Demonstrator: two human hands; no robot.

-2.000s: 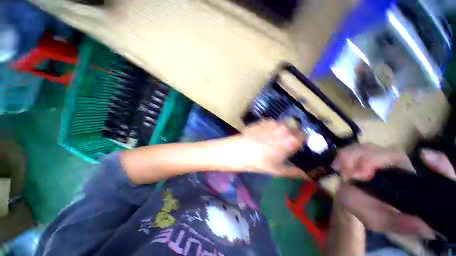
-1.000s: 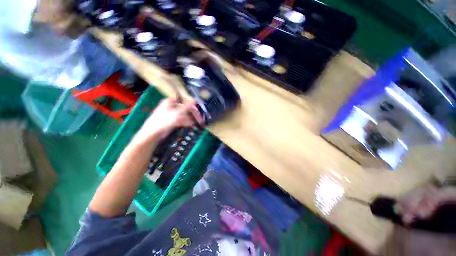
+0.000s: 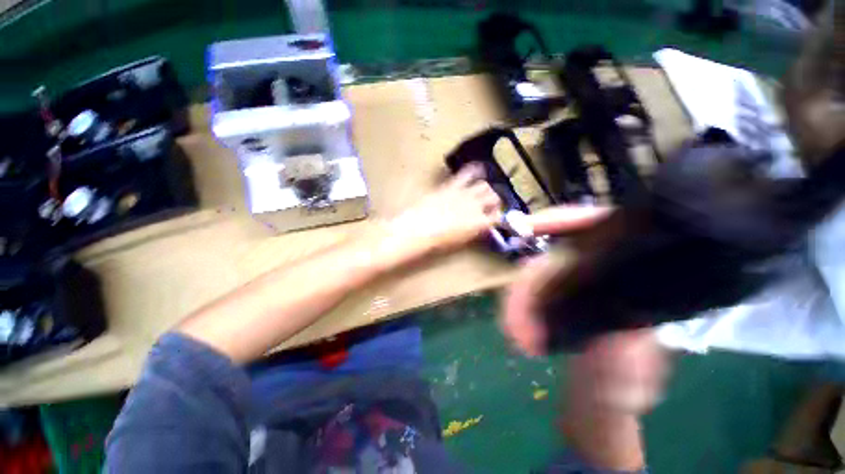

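My left hand (image 3: 459, 208) is on the left side of a black housing (image 3: 482, 153) at mid-bench and grips its edge. A small white round part shows in the housing by my fingers. My right hand (image 3: 542, 301) is wrapped around the thick black electric screwdriver (image 3: 686, 245), at the right of the housing. One finger reaches forward over the housing. The screwdriver is large and blurred. Its bit cannot be made out.
A silver screw feeder (image 3: 292, 130) with blue edges stands on the tan bench (image 3: 218, 264), left of centre. Black housings with white round motors (image 3: 81, 204) lie at the left. More black housings (image 3: 593, 120) and white sheeting (image 3: 713, 88) are at the right.
The view has swung right. My left hand has left the housing by the green basket and is on another housing. My right hand, with the screwdriver, is now beside it.
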